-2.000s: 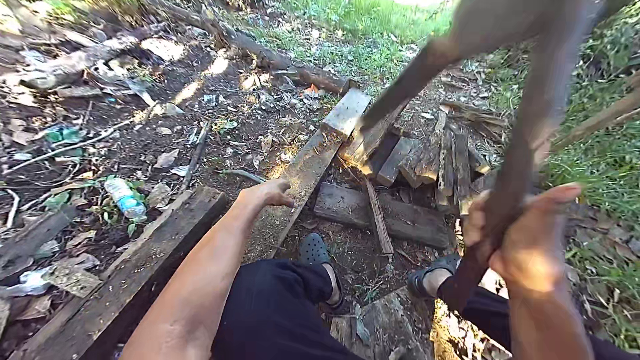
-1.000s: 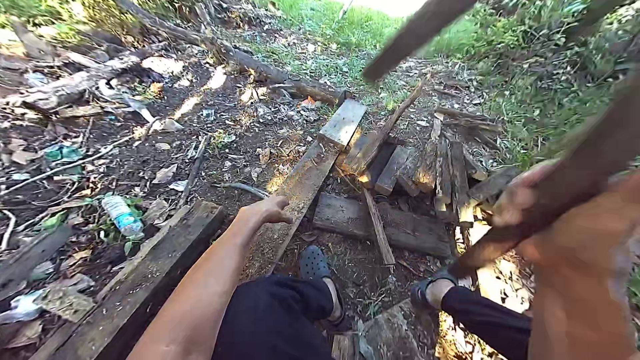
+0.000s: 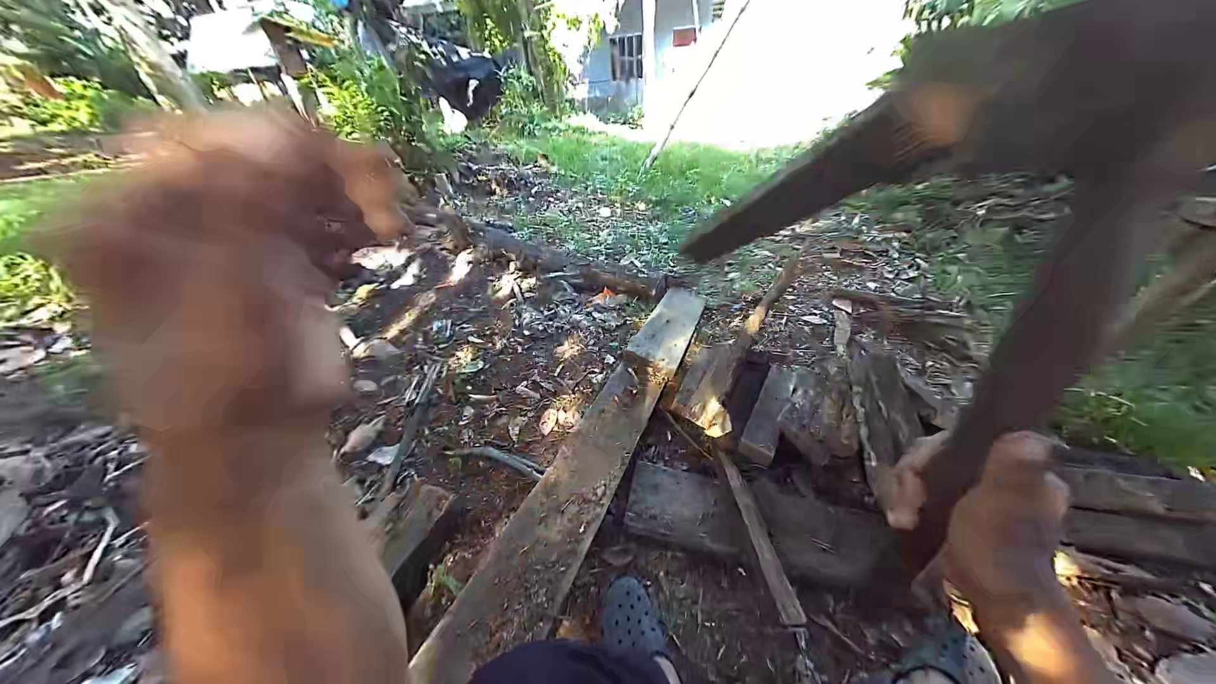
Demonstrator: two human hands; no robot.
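My right hand (image 3: 988,513) is closed around the dark handle of a long-handled tool (image 3: 1035,351), perhaps a mattock or an adze. Its head is at the upper right, with a long arm slanting down to the left; motion blur hides its exact form. My left hand (image 3: 275,190) is raised at the upper left, strongly blurred, with its fingers apparently curled and nothing visible in it. Between the hands a long plank (image 3: 560,494) lies on the ground. A short wood block (image 3: 670,328) rests on its far end.
Split wood pieces (image 3: 807,408) lie right of the plank, with a thick board (image 3: 693,508) and a thin stick (image 3: 760,537) nearer. My clog-shod foot (image 3: 632,617) is beside the plank. Another beam (image 3: 418,532) lies left. A building (image 3: 627,66) stands behind.
My left hand has risen from low over the plank to the upper left. My right hand still grips the tool, whose head shows again at the upper right. The view has tilted up.
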